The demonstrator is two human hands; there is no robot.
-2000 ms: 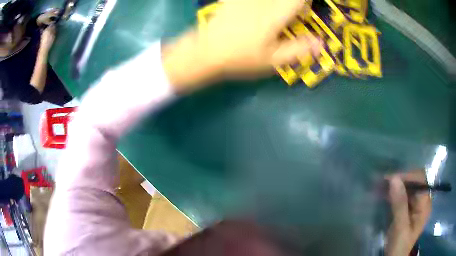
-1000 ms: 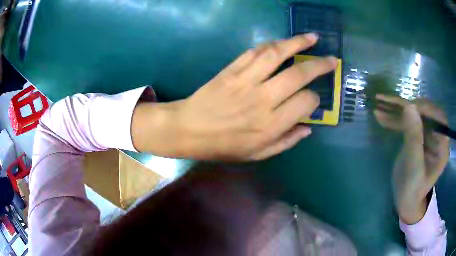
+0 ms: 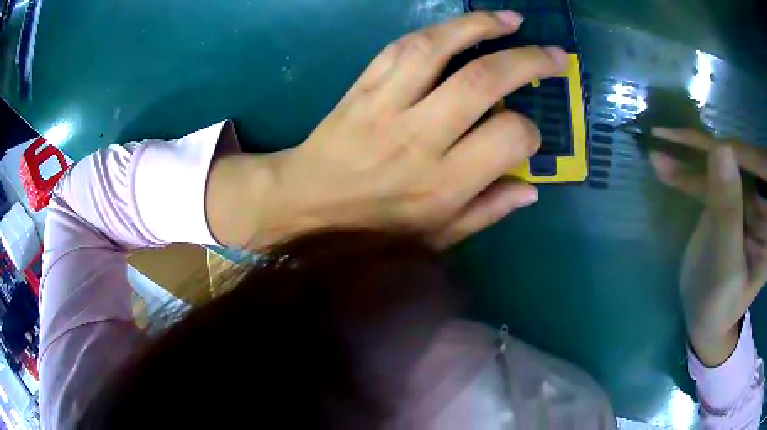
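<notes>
A yellow-and-black frame part (image 3: 575,126) lies flat on the green bench with a dark section (image 3: 538,23) at its far end. My left hand (image 3: 404,151) lies over its left side, fingers spread, fingertips on its border and dark section. My right hand (image 3: 715,210) is at the right, over a clear sheet (image 3: 626,197), fingers together around a thin dark tool (image 3: 643,133) that is mostly hidden; only its tip area shows. Rows of small dark pieces (image 3: 600,151) show on the sheet, just right of the frame part, with strong glare.
The green bench (image 3: 202,67) fills most of the view. A long shiny strip (image 3: 28,50) lies at the upper left. A red stool (image 3: 42,172) and a cardboard box (image 3: 172,273) are beside the bench. Dark hair (image 3: 277,336) covers the lower middle.
My left hand has come from the pile of yellow frames, now out of view, to the single frame part. My right hand has moved up over the sheet, then slightly right.
</notes>
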